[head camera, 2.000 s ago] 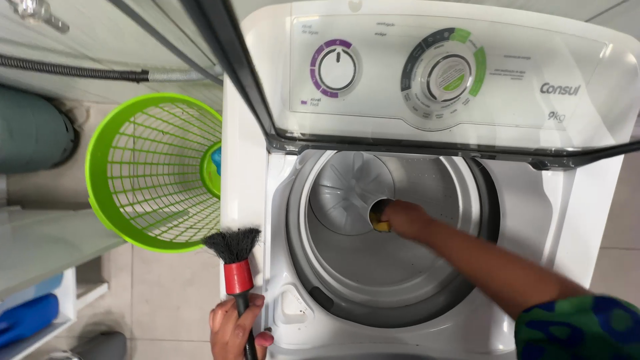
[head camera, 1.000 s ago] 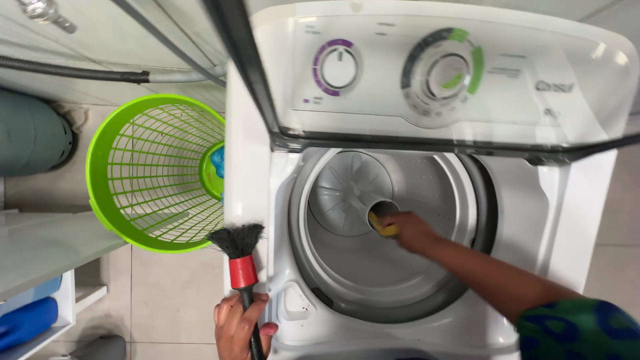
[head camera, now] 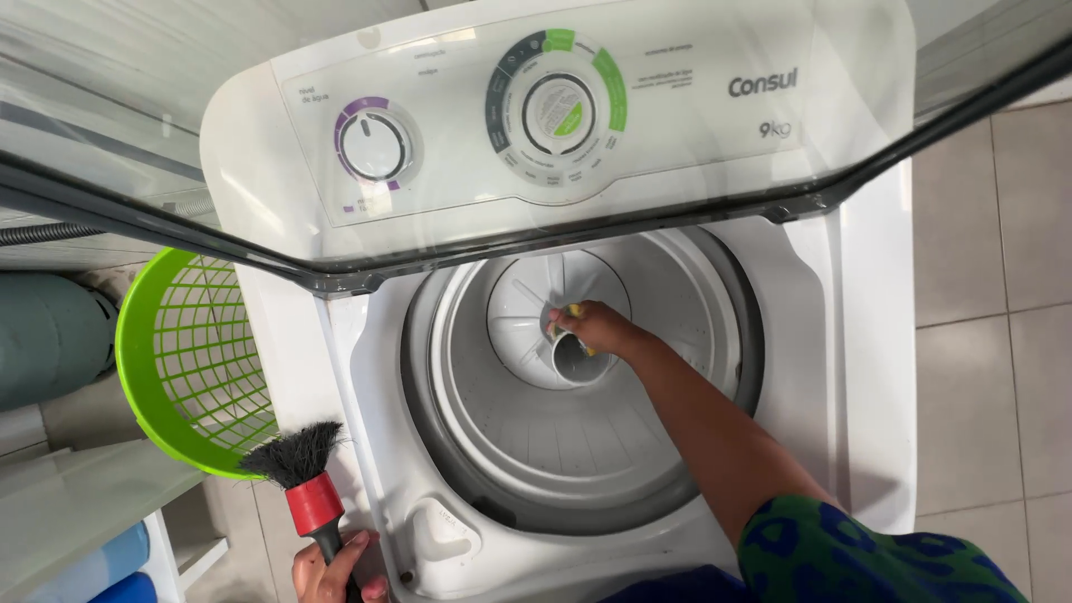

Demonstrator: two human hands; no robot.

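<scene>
My right hand (head camera: 593,325) reaches down into the tub (head camera: 553,435) of a white top-load washing machine (head camera: 293,360). Its fingers grip a yellow sponge (head camera: 574,311), mostly hidden by the hand, against the side of the white hollow agitator column (head camera: 579,360). Below the column lies the finned round agitator base (head camera: 511,306). At the machine's front left, my left hand (head camera: 342,571) is closed around the black handle of a round brush (head camera: 315,502) with a red ferrule and black bristles, held bristles up near the detergent compartment (head camera: 441,529).
The raised transparent lid (head camera: 536,243) stands before the control panel (head camera: 670,126). To the left are a green plastic basket (head camera: 138,368), a grey-green gas cylinder (head camera: 50,339), a corrugated hose (head camera: 50,233) and a white shelf (head camera: 92,494) with blue containers (head camera: 109,565). Floor tiles show at right.
The view has moved closer and turned. My right hand has shifted from the near right of the column to its far side, still with the sponge. The left hand keeps hold of the brush.
</scene>
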